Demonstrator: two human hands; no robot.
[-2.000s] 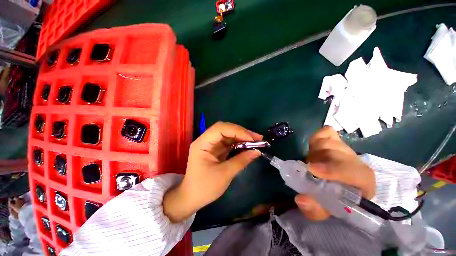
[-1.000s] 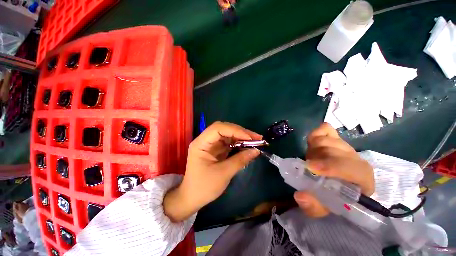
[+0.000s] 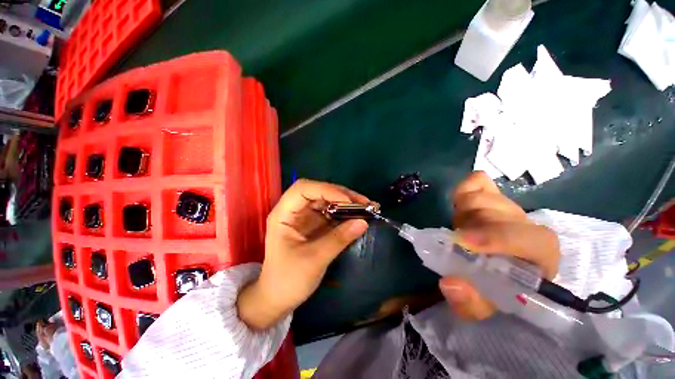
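Observation:
My left hand (image 3: 300,248) pinches a small black watch housing (image 3: 351,212) edge-on between thumb and fingers. My right hand (image 3: 503,244) is closed around a translucent dispensing syringe (image 3: 474,268) with a dark cable at its rear. The thin needle points left, its tip at or very near the right end of the housing; contact cannot be told. A second black unit (image 3: 408,187) lies on the green bench between my hands, slightly above them. The red-orange foam tray (image 3: 231,170) at the left holds rows of black units, and my left sleeve covers its lower part.
White wipes (image 3: 540,118) lie at upper right, below a white plastic bottle (image 3: 491,41). More white wipes (image 3: 655,43) lie at the far upper right. Another foam tray (image 3: 107,44) sits at upper left. The belt (image 3: 311,52) runs across the back. A blue thing shows beside the tray stack.
The held housing and my left hand have shifted slightly left, and the housing now shows a darker face. The view has shifted; the dark item on the belt has left the picture.

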